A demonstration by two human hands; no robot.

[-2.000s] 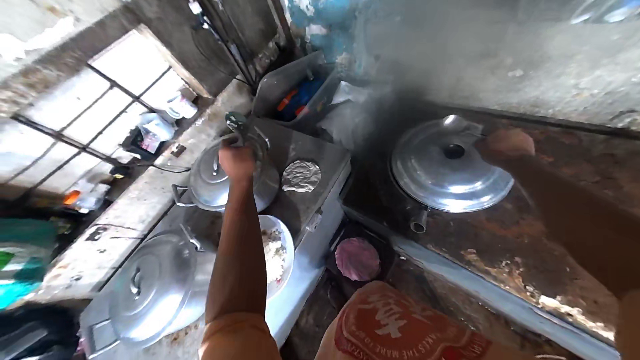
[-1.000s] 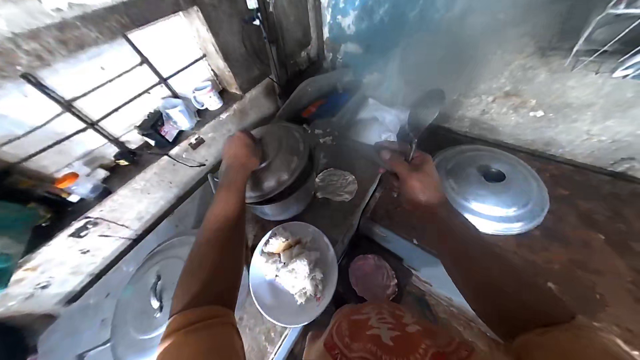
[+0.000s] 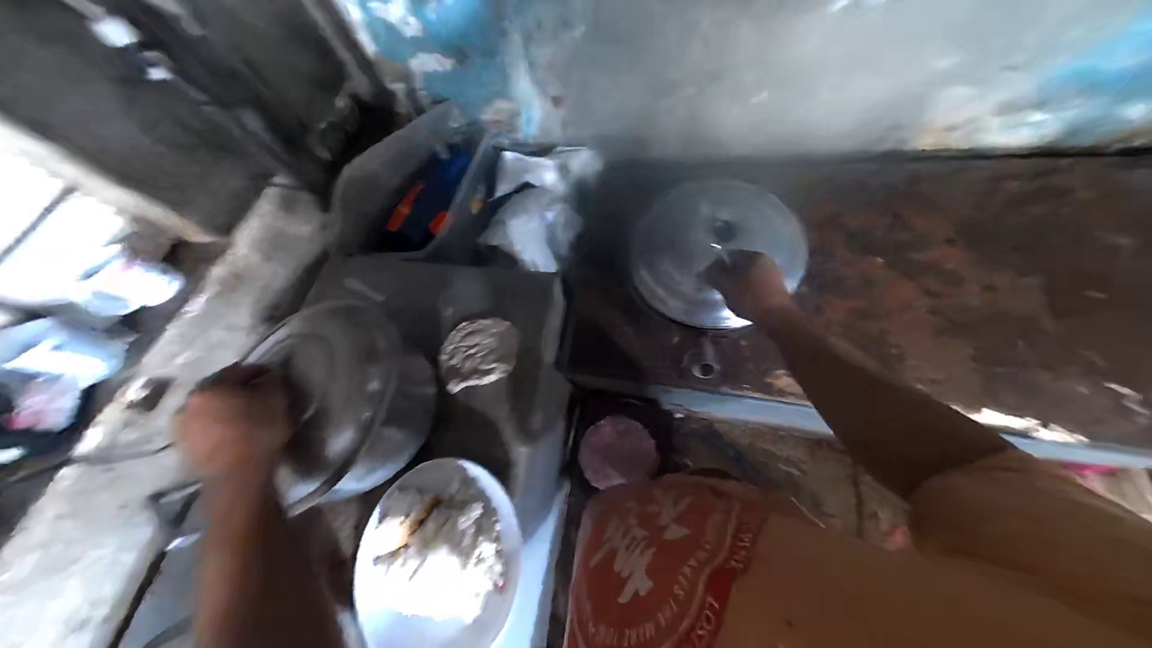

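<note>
On the left my left hand [image 3: 236, 421] grips a metal pot lid [image 3: 337, 387], which is tilted over a metal pot [image 3: 400, 432]. My right hand [image 3: 751, 281] is closed on something at the middle of a round aluminium lid [image 3: 666, 261] on the dark counter; blur hides what exactly it grips. A white plate of rice [image 3: 441, 549] with a browned piece of food sits below the pot. Right of the pot lies a crumpled, round foil-like piece [image 3: 479, 354].
A grey plastic bin [image 3: 360, 202] with blue and orange things and a white plastic bag [image 3: 535, 216] stand at the back. A short pipe end [image 3: 704, 369] juts below the round lid. A pink round thing [image 3: 618, 452] lies low near the counter edge.
My right hand has moved from beside the foil-like piece, where it held a dark ladle, to the round lid on the right counter. My left hand has tilted the pot lid. The view has shifted.
</note>
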